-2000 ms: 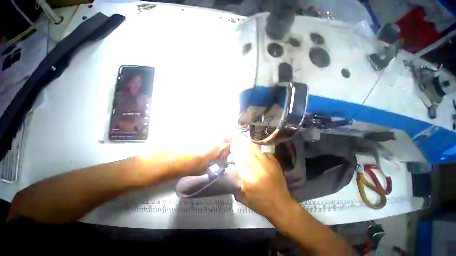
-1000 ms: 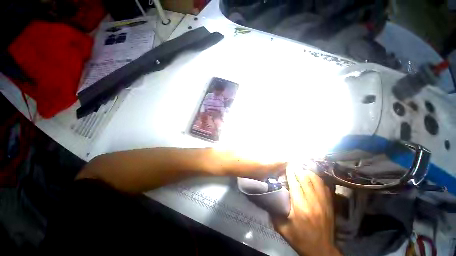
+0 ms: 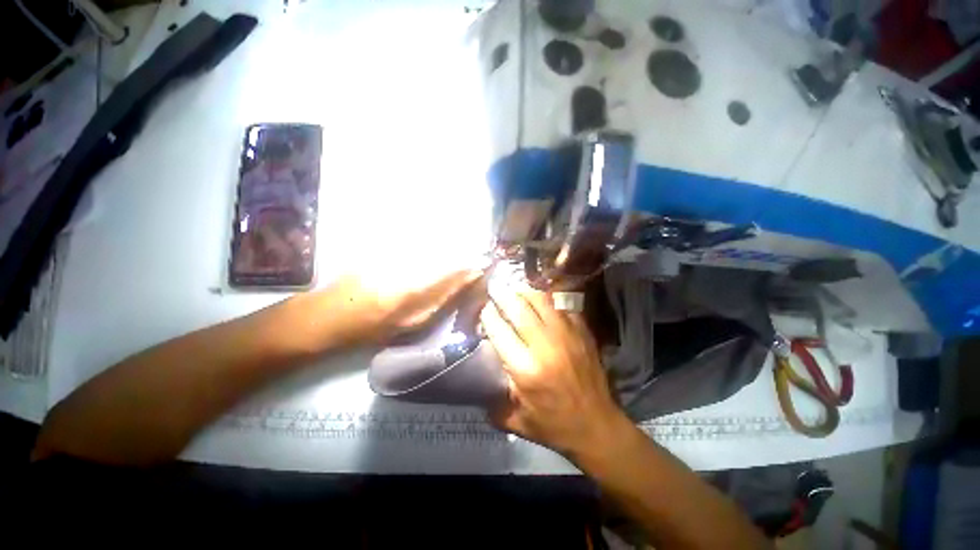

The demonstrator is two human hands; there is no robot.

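The garment piece (image 3: 441,363), grey with a thin pale edge line, lies bunched under and between my hands; more grey and black cloth lies to the right. My left hand (image 3: 414,304) rests at the cloth's left edge, fingers toward the needle area; glare hides whether they grip. My right hand (image 3: 548,371) presses on the cloth with its fingertips at the needle area. The needle area (image 3: 507,258) is washed out by glare. The white sewing machine (image 3: 741,140) with a blue stripe stands right of my hands, its shiny curved guard (image 3: 602,193) above my right hand.
A smartphone (image 3: 275,204) with a lit screen lies on the table at left. A long black strip (image 3: 107,140) lies at far left beside printed papers (image 3: 32,118). Scissors (image 3: 808,385) with orange-yellow and red handles lie at right. A printed ruler (image 3: 312,421) runs along the near edge.
The camera view swung left, then returned right. The phone's picture differs. My hands stay at the needle area, and the garment piece has hardly moved.
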